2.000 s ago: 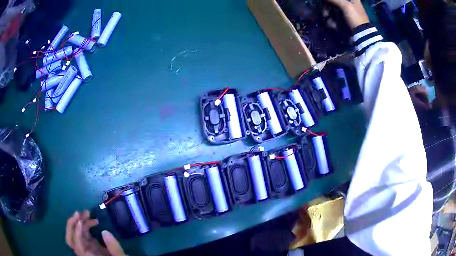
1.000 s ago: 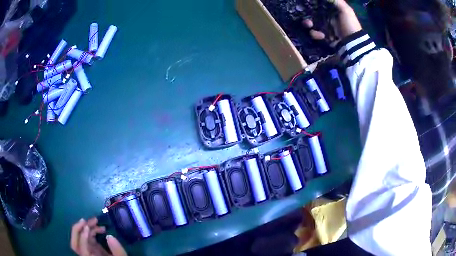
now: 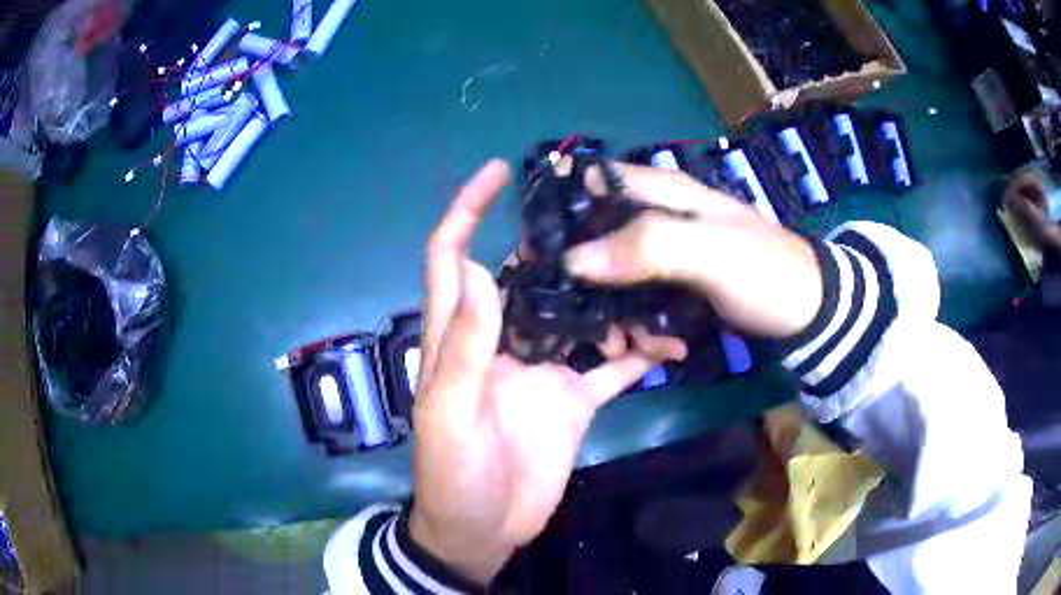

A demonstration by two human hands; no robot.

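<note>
A blurred handful of black brackets [image 3: 556, 273] is between my two hands above the middle of the bench. My left hand [image 3: 500, 407] is palm up below it, fingers partly spread, with brackets resting on the fingers. My right hand [image 3: 698, 244] holds the clump from the right and above. Black housings with blue cells stand in two rows: one housing [image 3: 340, 393] shows at the left end of the near row, and another [image 3: 800, 165] in the far row. My hands hide the middle of both rows.
A cardboard box [image 3: 832, 93] with black parts stands at the back right. Loose blue cells [image 3: 233, 116] with leads lie at the back left. A clear bag [image 3: 105, 320] lies at left beside a carton edge [image 3: 29, 384]. A yellow bag [image 3: 809, 494] is near the front edge. Another person's hand [image 3: 1030, 203] shows at far right.
My right hand has come out of the cardboard box with black brackets. My left hand has moved up and right from the bottom left to meet it. The view has shifted.
</note>
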